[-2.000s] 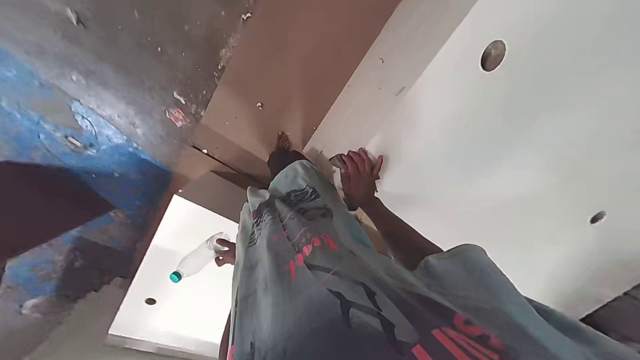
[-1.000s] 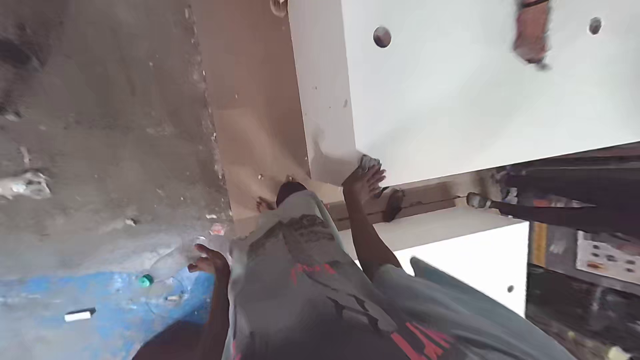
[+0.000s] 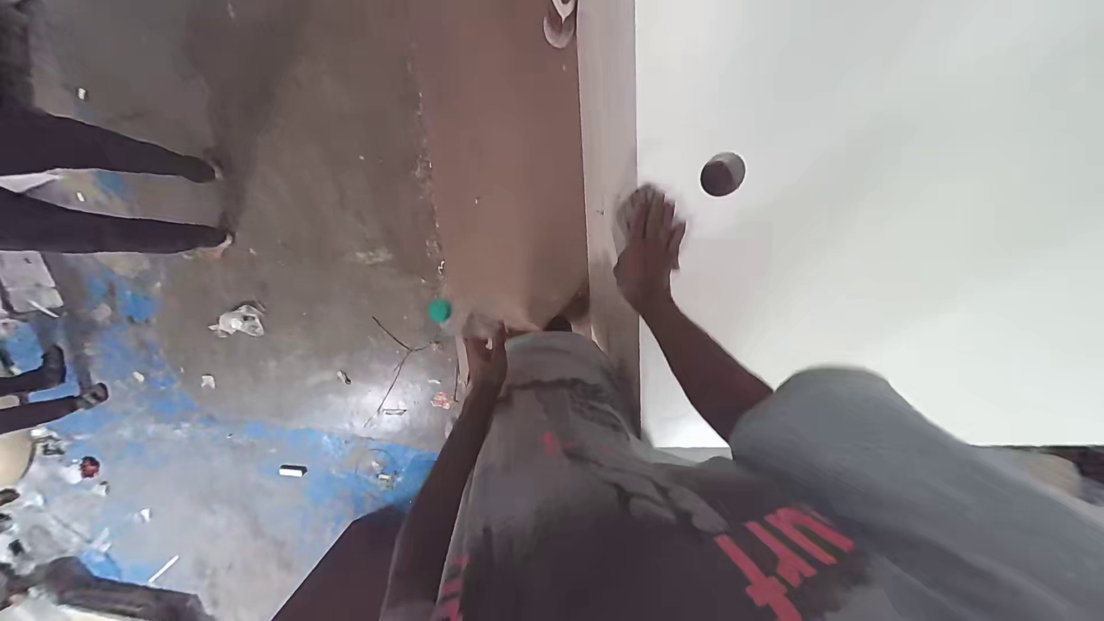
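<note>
My right hand (image 3: 649, 259) rests near the left edge of a large white panel (image 3: 862, 259), on a greyish cloth or pad (image 3: 634, 210) that is blurred and partly under the fingers. To the right of that hand is a round hole (image 3: 723, 174) in the panel. My left hand (image 3: 488, 355) holds a clear plastic bottle (image 3: 479, 324) with a green cap (image 3: 440, 310), low at my side beside a brown board (image 3: 509, 155).
Two legs of another person (image 3: 112, 228) stand on the grey concrete floor (image 3: 310, 155) at the left. Crumpled plastic (image 3: 239, 320), a small white block (image 3: 292, 470) and scraps lie on the blue-stained floor. More feet (image 3: 90, 396) show at the far left.
The view has turned strongly. The other person's legs now show at the left. My right hand stays at the white surface's edge, and the bottle remains at my left hand.
</note>
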